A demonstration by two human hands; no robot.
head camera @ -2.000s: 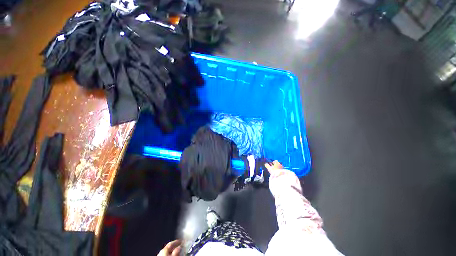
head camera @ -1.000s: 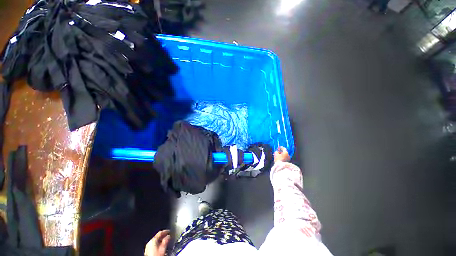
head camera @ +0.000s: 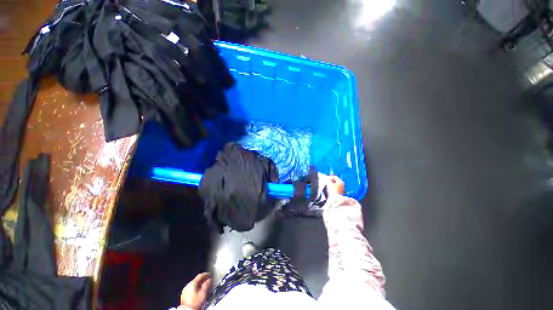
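Observation:
A blue plastic crate (head camera: pixel 291 79) stands right of the table. A bunched black cloth (head camera: pixel 237 186) hangs over its near rim. Beside it, a smaller black and white piece (head camera: pixel 303 197) also lies over the rim. My right hand (head camera: pixel 335 185) is at this rim, at the right end of the black and white piece, fingers curled; whether it grips the piece or the rim is unclear. My left hand (head camera: pixel 197 290) is low at the bottom edge, near my body, fingers bent, partly cut off, with nothing visible in it.
A pile of black garments (head camera: pixel 133 60) with white labels overhangs the brown table (head camera: pixel 76 136) and the crate's left part. More black cloth (head camera: pixel 36 224) lies at the table's near left. Thin thread-like lines show on the crate's bottom. Grey floor is at the right.
The view has shifted. My right hand has come from the rim's corner back against the black and white piece, which has changed shape. The bunched cloth stays on the rim.

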